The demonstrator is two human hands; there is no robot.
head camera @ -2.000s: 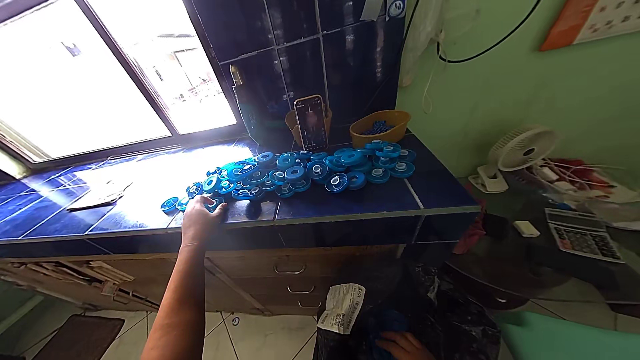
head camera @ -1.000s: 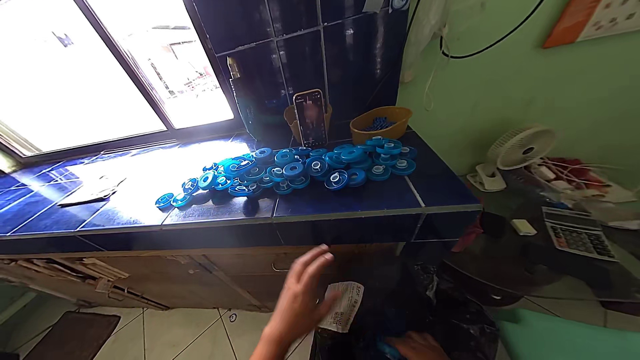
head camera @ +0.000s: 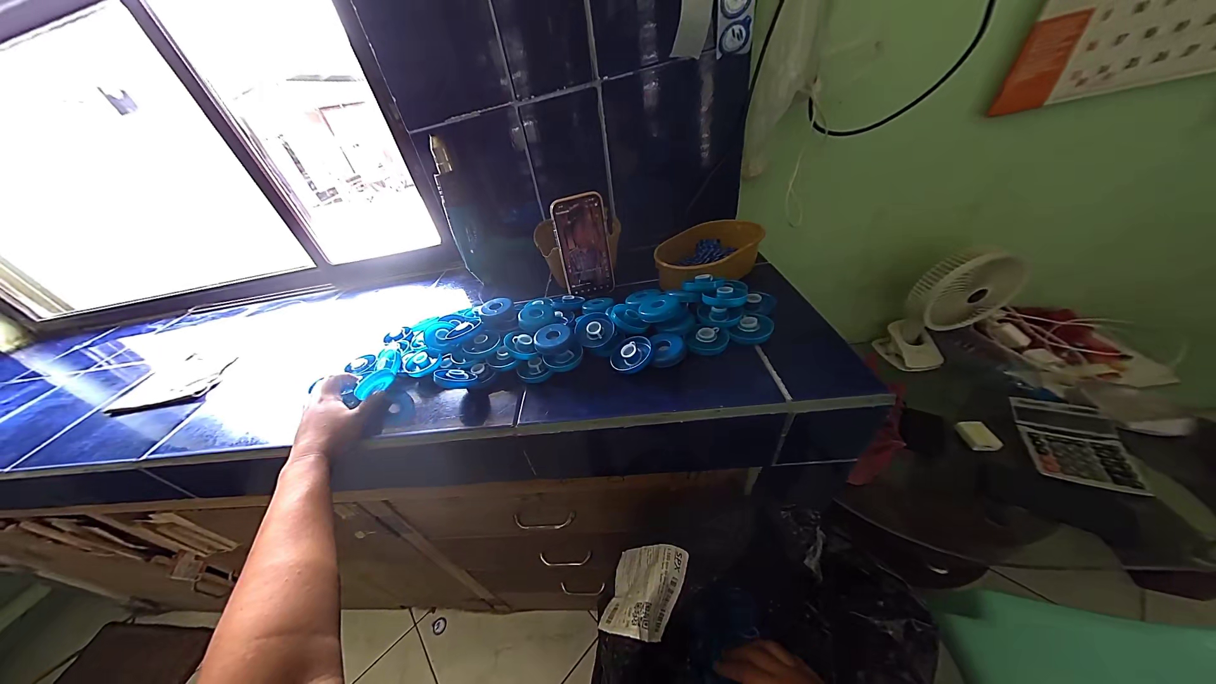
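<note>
Many blue plastic round caps (head camera: 551,338) with white centres lie heaped along the blue tiled counter (head camera: 655,394). My left hand (head camera: 332,418) reaches to the left end of the heap, fingers around one or more caps (head camera: 373,385); how firmly it grips them cannot be told. Low in the view, my right hand (head camera: 765,662) is at the mouth of a black plastic bag (head camera: 836,608), beside something blue and dim inside it. The fingers of that hand are mostly hidden, so its hold is unclear.
A phone (head camera: 582,243) stands upright behind the heap, next to a yellow-brown oval container (head camera: 711,255) with small blue pieces. Papers (head camera: 176,375) lie on the counter's left. A small fan (head camera: 959,294) and a calculator (head camera: 1078,445) sit on a dark table at right.
My left hand was at the heap's left end, then low near the bag a second ago, and is now back at the heap. My right hand has stayed by the bag.
</note>
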